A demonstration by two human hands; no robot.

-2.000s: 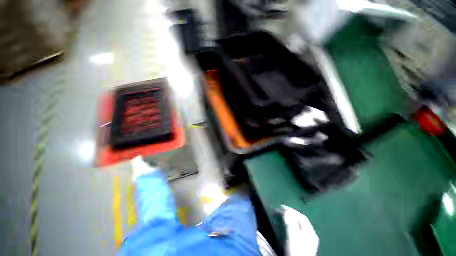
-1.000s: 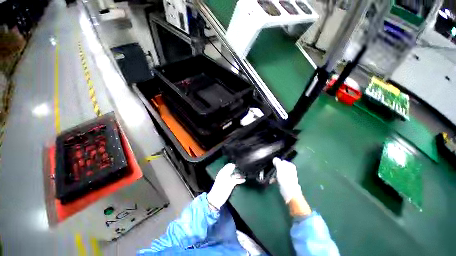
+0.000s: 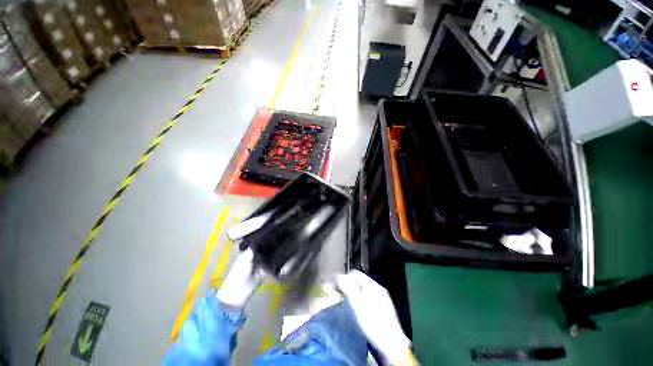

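A small black bin (image 3: 293, 225), tilted and partly blurred, is held over the floor in front of me, with long narrow pieces faintly visible inside. My white-gloved left hand (image 3: 242, 279) is shut on its left side, fingers along the rim. My white-gloved right hand (image 3: 365, 304) is near its lower right end; blur hides whether it grips anything. Beyond the bin, a black carrier (image 3: 290, 146) with a grid of openings lies on the orange-red top of the AGV (image 3: 240, 171).
Large black totes (image 3: 472, 246) with orange material inside stand to the right, a white crumpled item (image 3: 528, 241) on them. A narrow black bar (image 3: 519, 354) lies on the green tabletop (image 3: 465, 307). Palletised cartons (image 3: 190, 21) are at the back left. Yellow-marked floor (image 3: 143, 164) lies left.
The view has swung left towards the aisle. The black bin has moved from over the green table to over the floor near the AGV, with my left hand on it.
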